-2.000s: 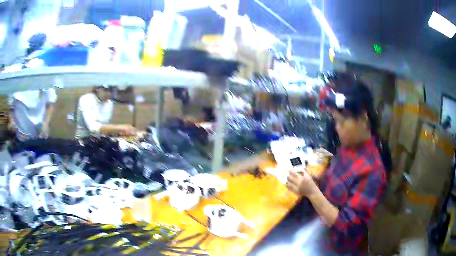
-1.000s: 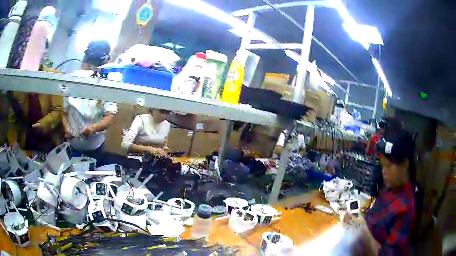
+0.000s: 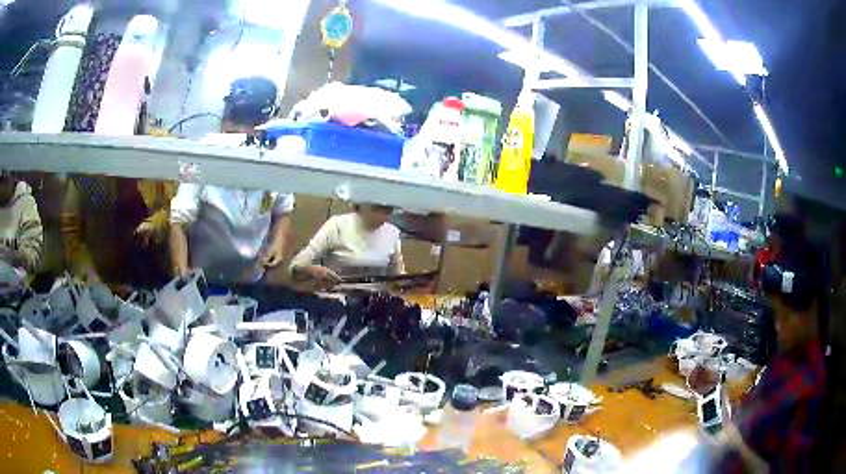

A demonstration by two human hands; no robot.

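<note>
Neither of my hands is in the picture. White camera housings (image 3: 210, 361) lie in a large pile on the orange-yellow table (image 3: 28, 428) at the left and centre. One housing (image 3: 85, 430) stands at the pile's front left. Several more lie to the right, one of them (image 3: 591, 455) cut off by the bottom edge. Black cables with yellow strips (image 3: 306, 457) lie in a bundle at the bottom edge. A pale bottle with a dark cap (image 3: 461, 413) stands between the pile and the right-hand housings.
A grey shelf (image 3: 371, 185) crosses above the table, holding a blue tray (image 3: 357, 144), a yellow bottle (image 3: 516, 148) and flasks. Its post (image 3: 603, 329) comes down at the right. Dark items are heaped behind the housings. People work beyond; a person in plaid (image 3: 788, 403) is at the right.
The view has swung left, so the shelf, housings and plaid-shirted person sit further right in the picture. More of the left pile and another person at far left now show.
</note>
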